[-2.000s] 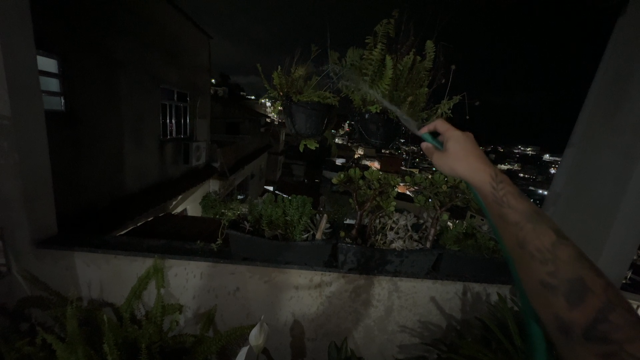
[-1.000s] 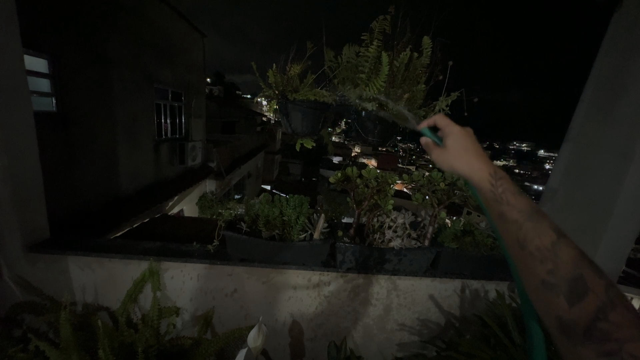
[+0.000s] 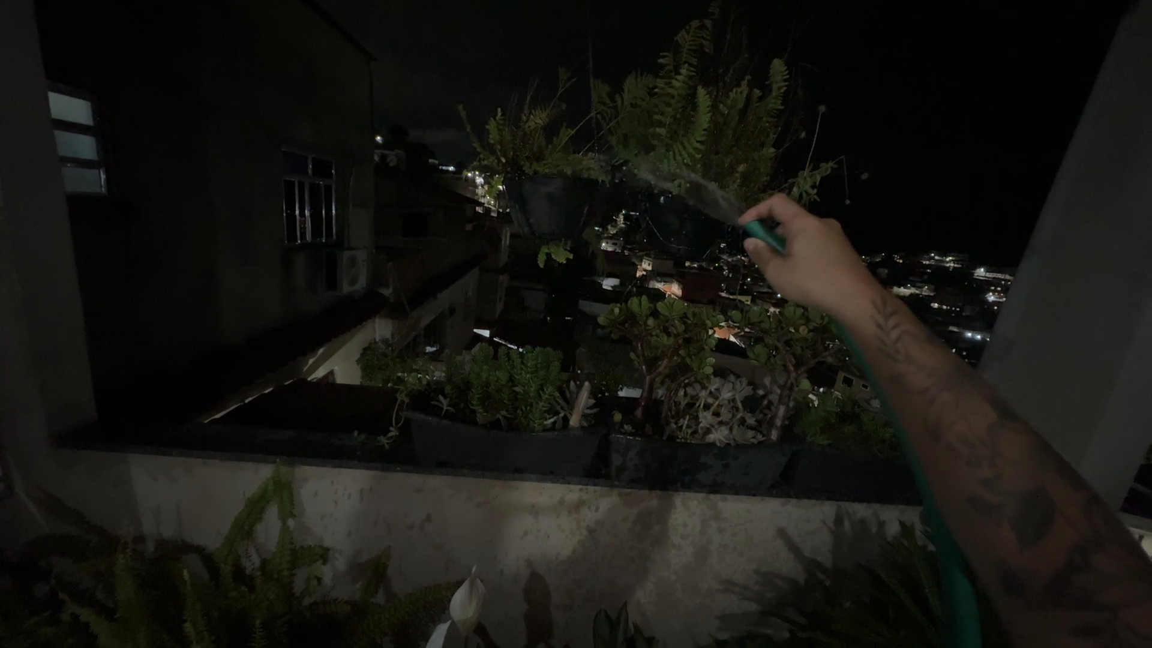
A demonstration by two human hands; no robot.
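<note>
My right hand (image 3: 805,256) grips the end of a green garden hose (image 3: 957,576), which trails down below my forearm. A thin spray of water (image 3: 688,184) leaves the hose end toward the upper left, over a hanging pot (image 3: 670,220) that holds a large fern (image 3: 697,117). Left of it hangs another dark pot (image 3: 549,205) with a smaller fern (image 3: 531,139). Below my hand, jade-like succulents (image 3: 661,337) and pale rosette succulents (image 3: 720,409) grow in a dark planter (image 3: 697,463). My left hand is not in view.
Planters line the ledge of a low wall (image 3: 387,513); one holds a leafy green succulent (image 3: 517,387). Ferns (image 3: 261,567) and a white spathe flower (image 3: 466,601) stand in front of the wall. A pillar (image 3: 1071,243) rises at right, a dark building (image 3: 207,180) at left.
Between the earlier frames and now, my right hand keeps its hold on the hose with little movement. The spray looks shorter and fainter than two seconds ago.
</note>
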